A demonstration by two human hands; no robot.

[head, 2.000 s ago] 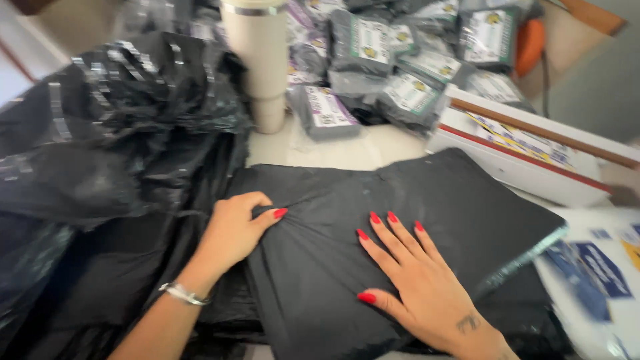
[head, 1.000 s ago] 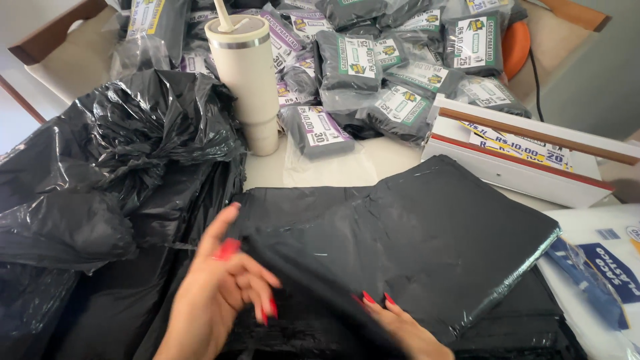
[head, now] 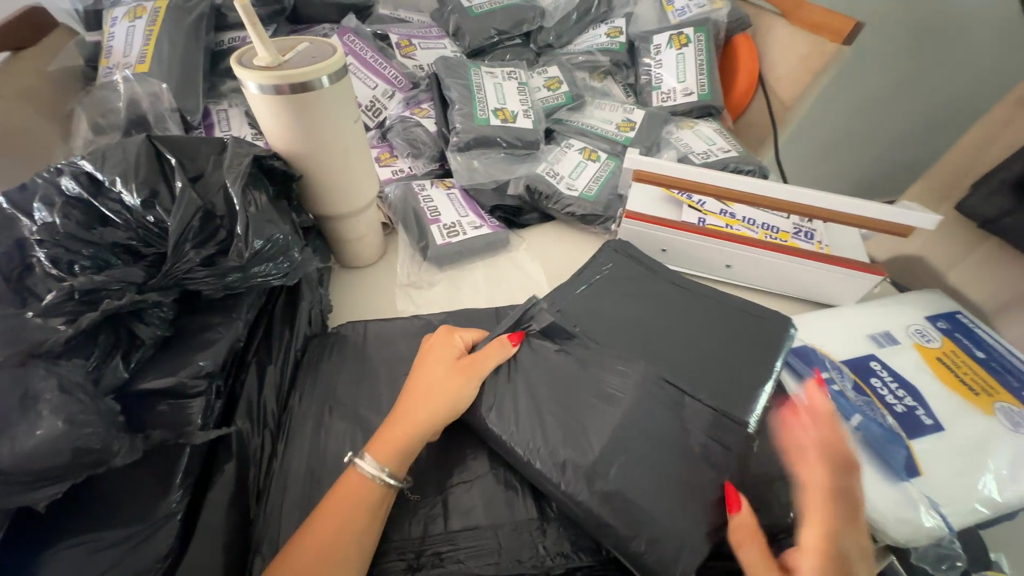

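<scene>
My left hand (head: 452, 372), with red nails and a silver bracelet, pinches the upper left corner of a folded black plastic bag (head: 616, 432). That bag lies at a slant over a stack of black plastic bags (head: 400, 496) and partly over another folded black bundle (head: 680, 320). My right hand (head: 816, 480) is blurred, with thumb and fingers spread, beside the right edge of the folded bag. Its lower part is cut off by the frame.
Crumpled black plastic (head: 144, 232) fills the left. Behind stand a cream tumbler with a straw (head: 320, 152) and many packed, labelled bag packets (head: 496, 104). A white box of printed labels (head: 752, 256) and a white plastic-bag package (head: 952, 400) lie at the right.
My left hand, raised and open a second ago, now grips the bag's corner. The dark sheet that was lifted between my hands now lies folded over the pile. My right hand has moved right.
</scene>
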